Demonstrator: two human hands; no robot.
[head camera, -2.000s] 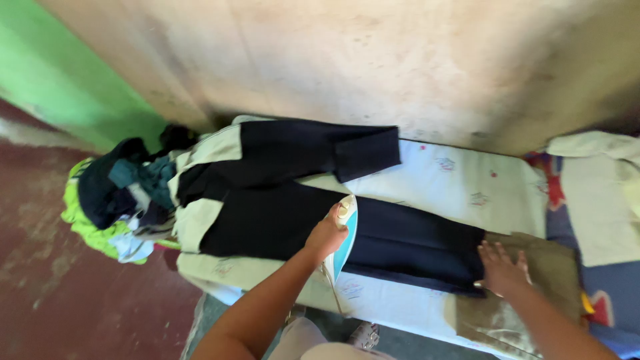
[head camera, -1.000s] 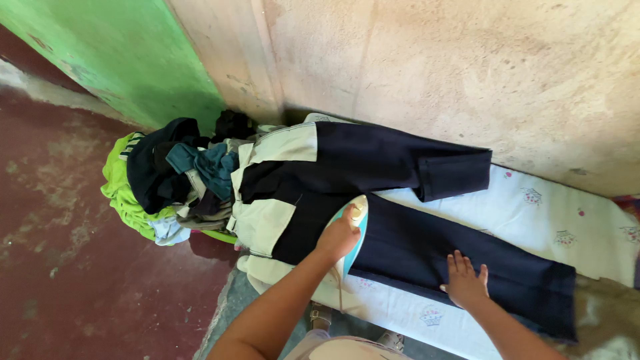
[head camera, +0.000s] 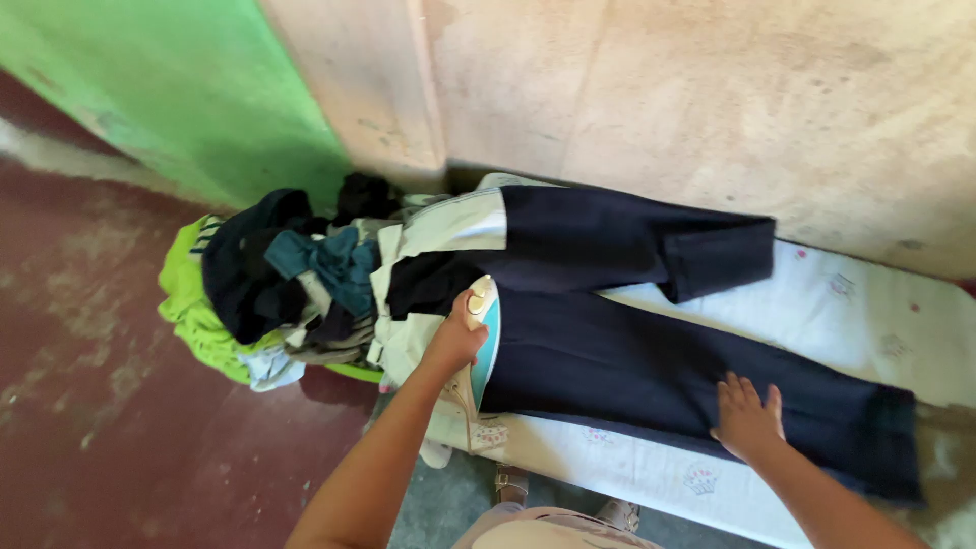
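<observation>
Dark navy trousers (head camera: 595, 358) lie spread out with their pale inner waist lining turned outward at the left; one leg is partly folded back near its hem. My left hand (head camera: 457, 332) is closed around the handle of a white and teal clothes iron (head camera: 488, 343), which rests on the upper part of the nearer leg, beside the lining. A cord hangs down from the iron's near end. My right hand (head camera: 747, 419) lies on the lower part of the same leg, fingers spread, holding nothing.
Under the trousers is a long surface covered with white printed cloth (head camera: 656, 465). Heaped clothes (head camera: 332, 259), partly in a lime-green container, stand at its left end. A wall (head camera: 686, 99) runs along the far side. An olive-brown cloth lies at the right edge.
The iron in my left hand has moved along the leg toward the waist. My right hand has shifted from the leg's hem to higher up the leg. The view has swung left.
</observation>
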